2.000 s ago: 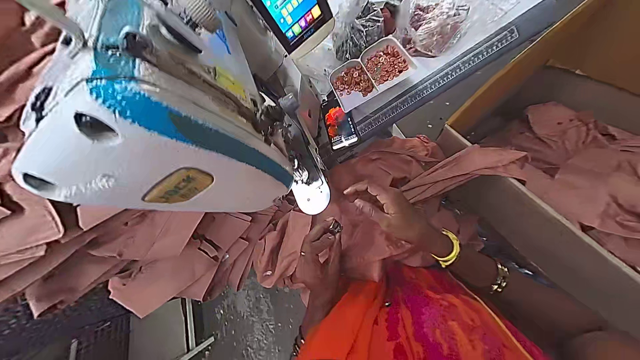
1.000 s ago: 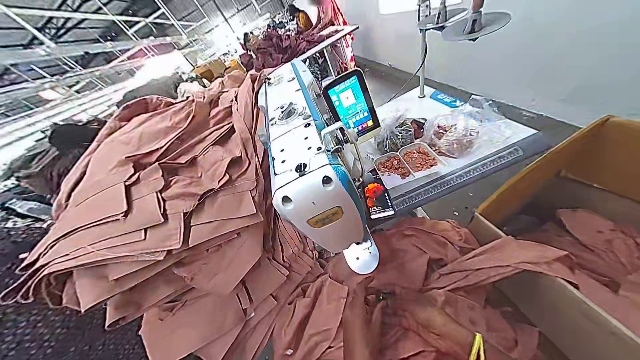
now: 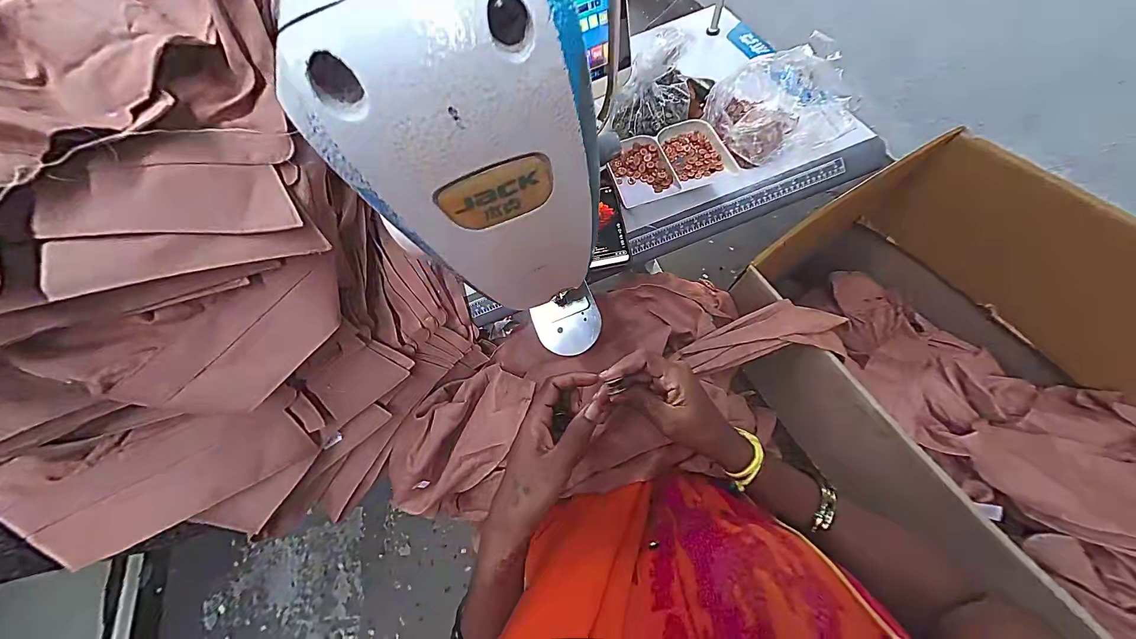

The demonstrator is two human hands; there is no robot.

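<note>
My left hand (image 3: 552,435) and my right hand (image 3: 667,398) meet at the fingertips just below the white needle head of a Jack sewing machine (image 3: 444,115). Between the fingertips of both hands is a small dark, shiny item (image 3: 614,385), too small to identify. A dusty-pink cloth garment (image 3: 621,453) lies bunched under and around my hands. Behind the machine head, a two-part white tray (image 3: 676,188) holds many small reddish buttons (image 3: 692,155). Beside the tray lies a phone (image 3: 609,232), partly hidden by the machine.
Stacked pink garment pieces (image 3: 169,355) fill the left side. An open cardboard box (image 3: 834,399) with pink garments (image 3: 1021,444) stands at the right. Plastic bags (image 3: 781,102) lie on the table by a printed ruler strip (image 3: 737,209). A lit display panel (image 3: 593,40) is partly hidden.
Two seconds ago my hands were apart over the cloth; now their fingertips are together at the small item. The view swung up and back down.
</note>
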